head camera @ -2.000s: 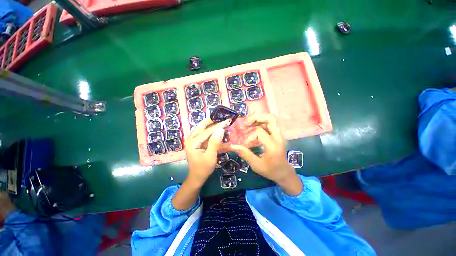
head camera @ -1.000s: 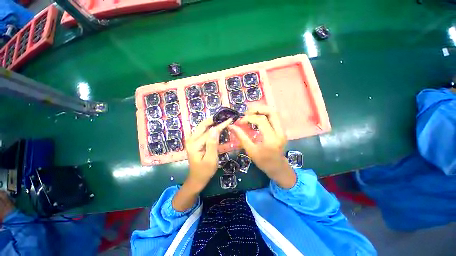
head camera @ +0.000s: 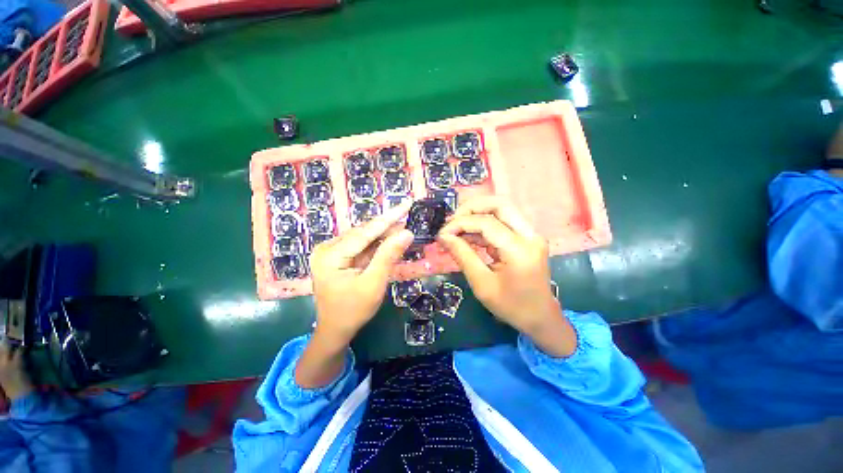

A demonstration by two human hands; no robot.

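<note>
A dark square unit is held between the fingertips of my left hand and my right hand, above the front part of the foam tray. The tray is pale pink-orange with redder recesses. Its left three compartments hold units in two columns; the rightmost holds none. My hands hide part of the second and third compartments. Several loose units lie on the green surface at the tray's near edge, between my wrists.
Two loose units lie beyond the tray, one at upper left and one at upper right. A metal rail juts in from the left. A black case lies lower left. Other trays are upper left. A person's blue sleeve is at right.
The held unit has turned from a tilted view to show its square face. My left hand has moved slightly left and down. The two loose units beyond the tray have shifted left.
</note>
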